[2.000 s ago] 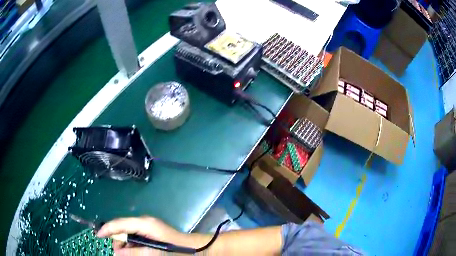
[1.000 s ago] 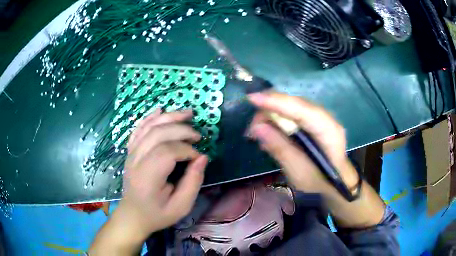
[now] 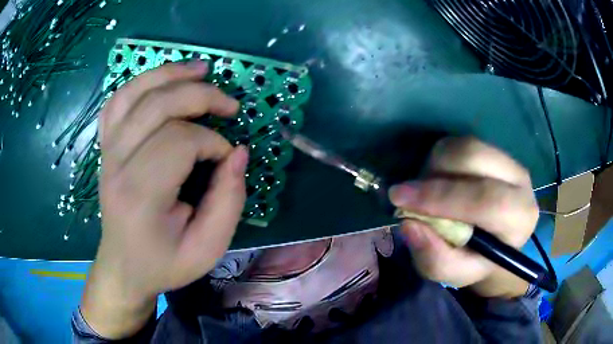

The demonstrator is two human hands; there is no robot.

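The green circuit board panel lies on the bench, its right columns of round boards uncovered. Thin green lead wires trail from its left side. My left hand covers the panel's middle and left; its thumb and index fingertips pinch together just above the boards, where a thin lead wire seems to be held, partly hidden by the fingers. My right hand grips the cream part of the soldering iron. The iron's long metal tip points left, its end at the boards just right of my left fingertips.
A heap of green wires with white tips lies at the upper left. A black fan with a round wire guard stands at the upper right, with dark cords below it. The bench's front edge crosses before me, with cardboard beyond it.
The view has swung from the station and boxes to the panel and moved closer. The iron tip has come from beyond the panel's upper edge down onto the panel, beside my left fingertips.
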